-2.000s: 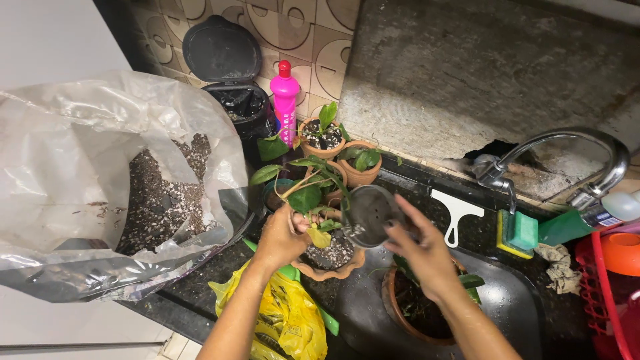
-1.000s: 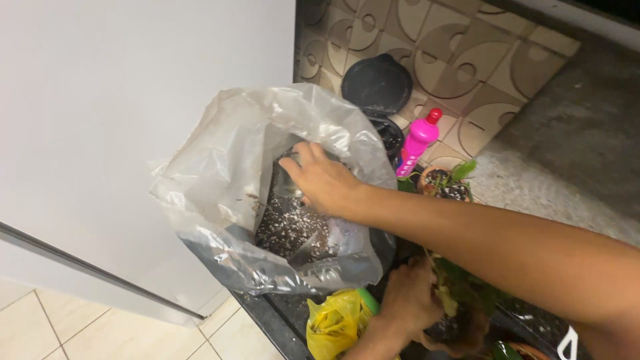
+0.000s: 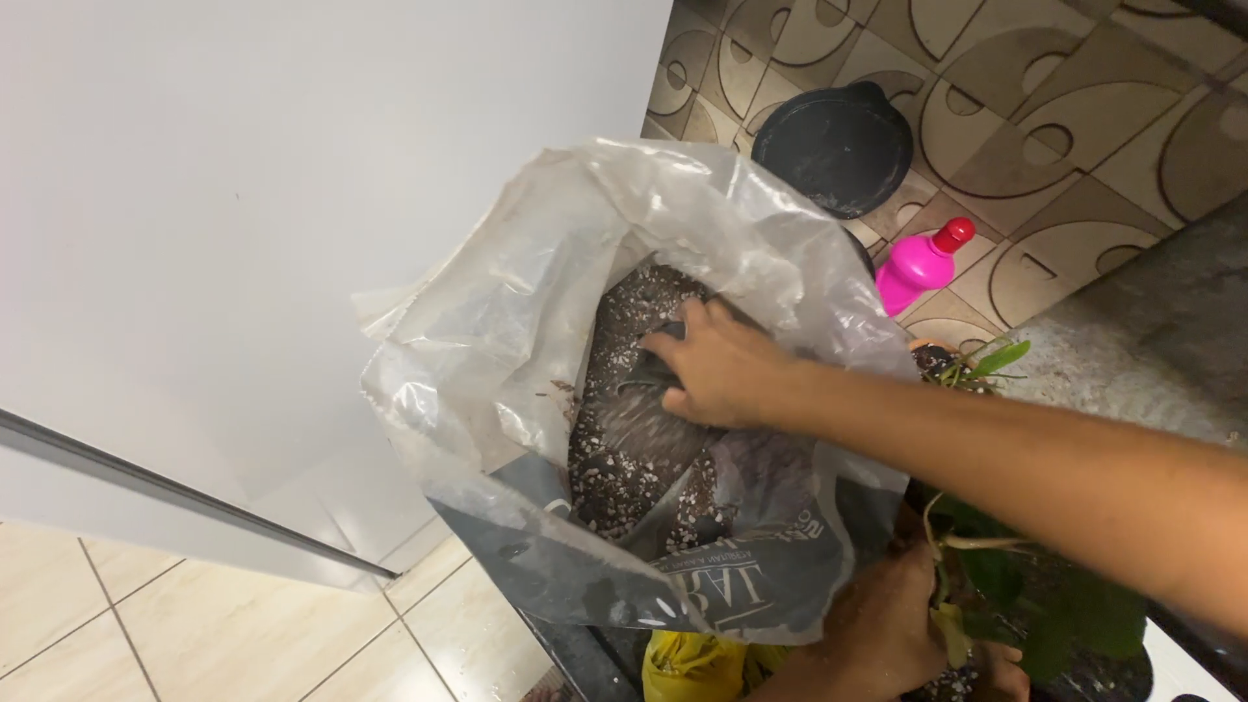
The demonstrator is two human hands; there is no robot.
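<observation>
Inside the open plastic bag [image 3: 507, 331], my right hand [image 3: 721, 366] grips a dark plastic pot [image 3: 648, 375] by its rim, and the pot's mouth is among the potting mix [image 3: 624, 478]. Part of the mix is blurred beside the pot. My left hand [image 3: 897, 624] is low at the right, beside the bag, at the base of a leafy plant [image 3: 1004, 575]. Its fingers are around or against the plant's stems; the bag and leaves partly hide them. Some mix with white grains shows under that hand.
A pink bottle with a red cap [image 3: 916, 268] and a round black lid [image 3: 834, 151] are behind the bag by the tiled wall. A small potted plant [image 3: 975, 366] is under my right forearm. A yellow plastic bag [image 3: 692, 668] lies in front; a white panel [image 3: 244, 244] rises at the left.
My right hand has gone from beside the plants, holding the dark pot, into the bag of mix. My left hand has stayed at the leafy plant. The view has swung left and closer to the bag.
</observation>
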